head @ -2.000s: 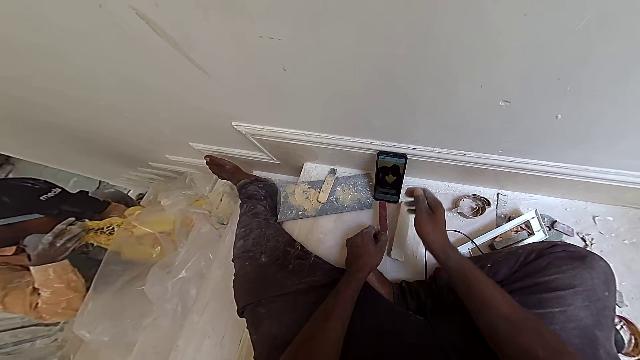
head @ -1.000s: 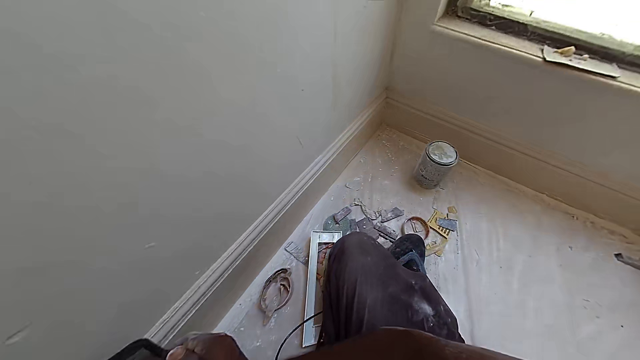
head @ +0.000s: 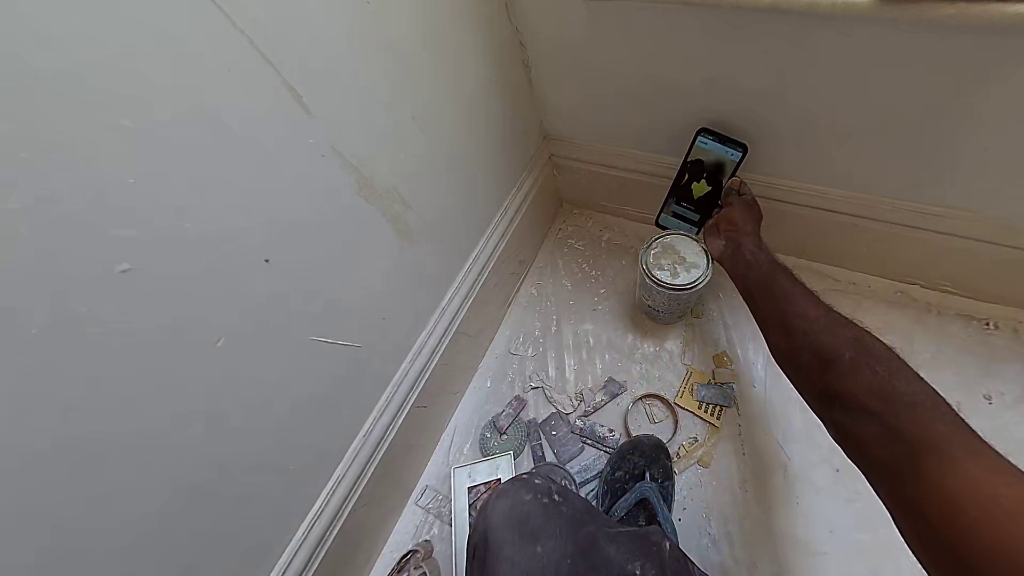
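A black smartphone (head: 702, 181) with its screen lit stands tilted behind a paint can (head: 674, 276), close to the far wall's skirting board. One bare hand (head: 734, 216), on an arm that reaches in from the right edge, grips the phone's lower right side; I take it for my right hand. The can is upright, its lid on and smeared with dried paint. My left hand is out of view.
Near my knee lie a green perforated disc (head: 503, 437), a roll of tape (head: 651, 418), a yellow sandpaper piece (head: 704, 398), a black flip-flop (head: 638, 480) and a white frame (head: 483, 468). Skirting boards (head: 448, 320) meet at the corner.
The phone, earlier propped by the wall near the grey board, is now behind the paint can in the corner. The view has swung to the corner.
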